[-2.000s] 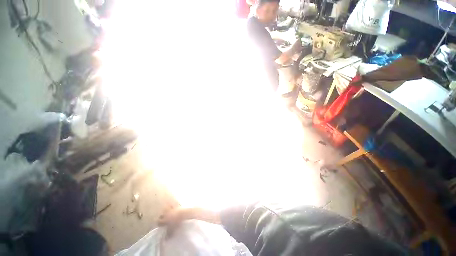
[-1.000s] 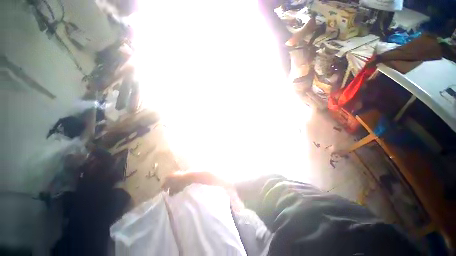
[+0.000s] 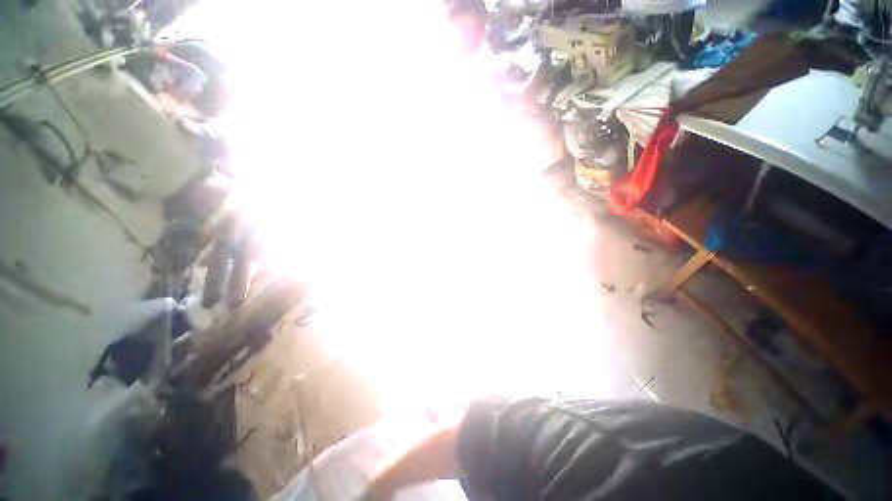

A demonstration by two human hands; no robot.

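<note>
My right hand [image 3: 416,468] comes in at the bottom middle from a dark sleeve [image 3: 587,445]. It is bent over a bundled white garment [image 3: 337,470] and holds it close in front of me. The fingertips run out at the bottom edge, and strong glare washes out part of the wrist and cloth. Only the top of the garment shows. My left hand is not in view.
Glare hides the middle. At right stand a white machine table [image 3: 807,122] with brown cloth [image 3: 748,73], hanging red cloth [image 3: 646,176] and an orange-brown wooden frame [image 3: 773,303]. A beige machine [image 3: 597,49] is behind. Dark clutter lines the left wall; scraps lie on the floor.
My right hand and the white garment have dropped lower in the picture, and less of the garment shows. The person seen earlier at the upper middle is no longer discernible.
</note>
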